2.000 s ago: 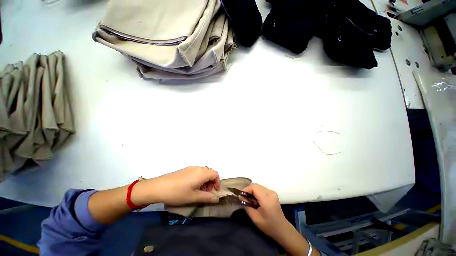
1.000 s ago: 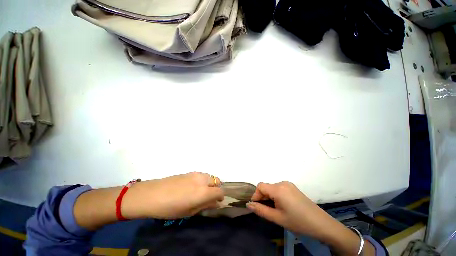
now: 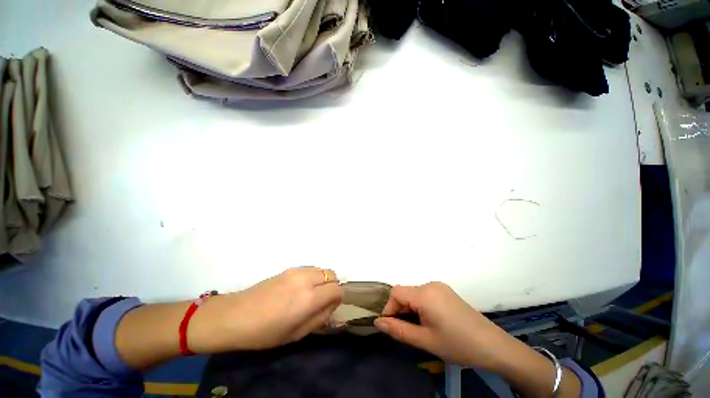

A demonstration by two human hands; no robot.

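Note:
A beige bag piece [image 3: 366, 297] is held at the table's near edge, over the dark apron, with its oval opening facing up. My left hand [image 3: 292, 308] grips the left side of the opening. My right hand [image 3: 436, 322] pinches the right side of the rim between thumb and fingertips. A dark seam line runs between the two hands. A small dark shape shows inside the right palm; I cannot tell if it is the snips. The lower part of the piece is hidden by the hands and is hard to tell from the apron.
A beige stack [image 3: 233, 47] lies at the far centre left. Rumpled khaki pieces [image 3: 29, 155] are at the left edge. Black fabric bundles [image 3: 537, 39] lie at the far right. A curled thread [image 3: 502, 220] lies on the white table [image 3: 311, 179]. A machine part shows at the upper right corner.
Two seconds ago dark snips showed at the right fingertips; now the right fingers pinch the rim. The left hand has shifted its hold. The view has moved, and the stacks sit higher and further left.

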